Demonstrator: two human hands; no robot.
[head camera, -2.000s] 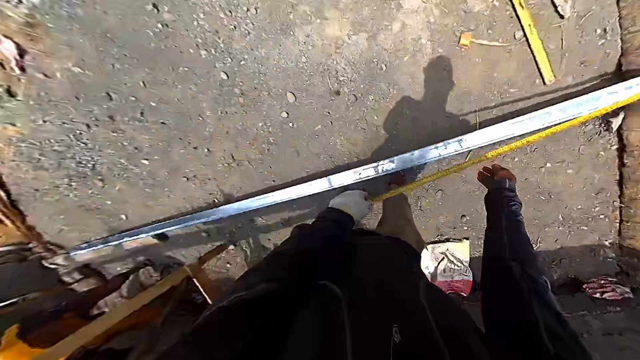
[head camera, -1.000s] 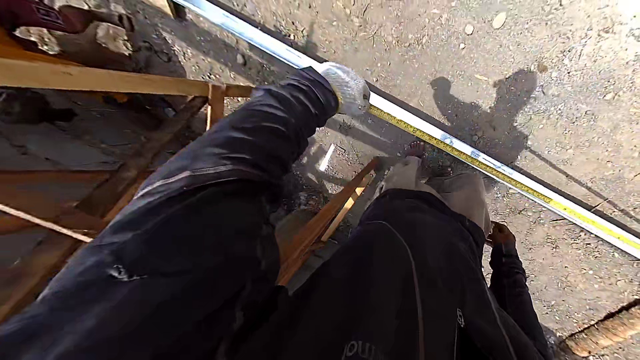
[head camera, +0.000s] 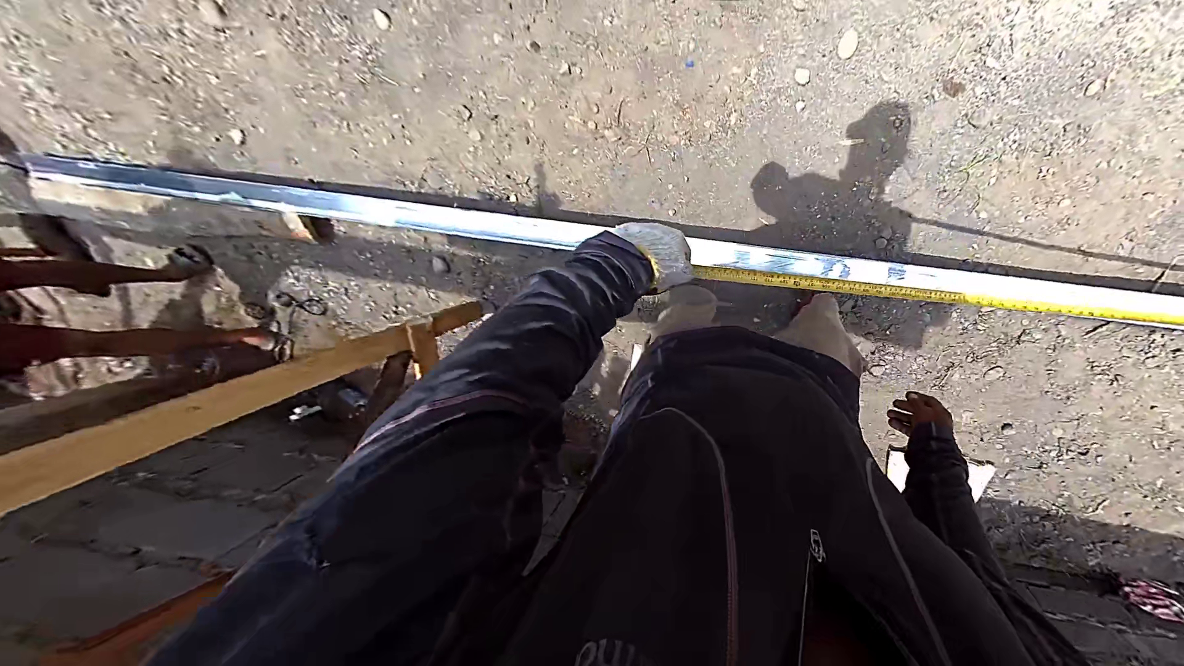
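A long, silvery metal bar (head camera: 518, 225) runs across the view, sloping down slightly to the right. Along its near edge lies the yellow blade of a tape measure (head camera: 832, 283), extending to the right side of the view. My left hand (head camera: 660, 252), in a pale knitted glove, is closed at the blade's left end and rests against the bar; the glove hides what is inside its grip. Bare and apart from bar and tape, my right hand (head camera: 918, 413) hangs at the lower right with fingers slightly bent and nothing seen in it.
Timber framing with a long plank (head camera: 213, 407) stands at the lower left. Beyond it are another person's legs (head camera: 111, 275). Gravelly ground (head camera: 555, 102) bears scattered stones. A pale sheet (head camera: 980, 476) lies behind my right forearm, and a patterned cloth (head camera: 1152, 597) at the far lower right.
My right hand, close to the tape two seconds ago, is now lower and away from it. My left hand stays at the tape's end. The view has turned strongly.
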